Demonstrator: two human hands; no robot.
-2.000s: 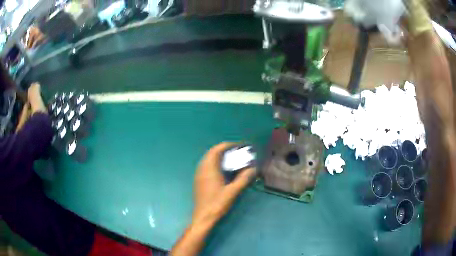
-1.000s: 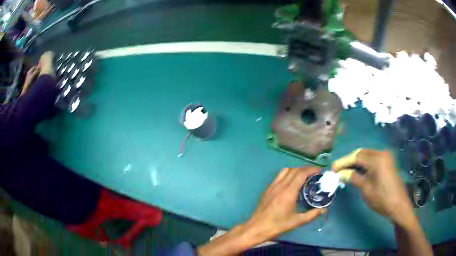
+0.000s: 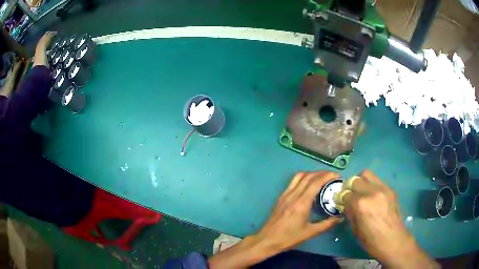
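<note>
My left hand [image 3: 294, 210] is wrapped around the left side of a black cup [image 3: 322, 199] at the bench's front edge, its mouth tilted up. A white insert [image 3: 330, 195] sits in the cup mouth. My right hand [image 3: 370, 210], with yellowish finger cots, has its fingertips on the insert at the cup's right rim; they partly hide it, and whether they pinch or only press it cannot be told. Another cup [image 3: 212, 124] with a white insert stands left of the press, a red lead wire [image 3: 186, 142] trailing from it.
The arbor press base plate [image 3: 325, 118] lies just beyond my hands, its punch [image 3: 331, 90] above. A white insert pile [image 3: 420, 89] and empty black cups [image 3: 440, 202] are at right. A person in dark sleeves sits left by filled cups [image 3: 73, 100] and a red stool [image 3: 113, 215].
My left hand set one filled cup down left of the press and now holds another. My right hand came down from the lever area and moved the white insert into this cup's mouth.
</note>
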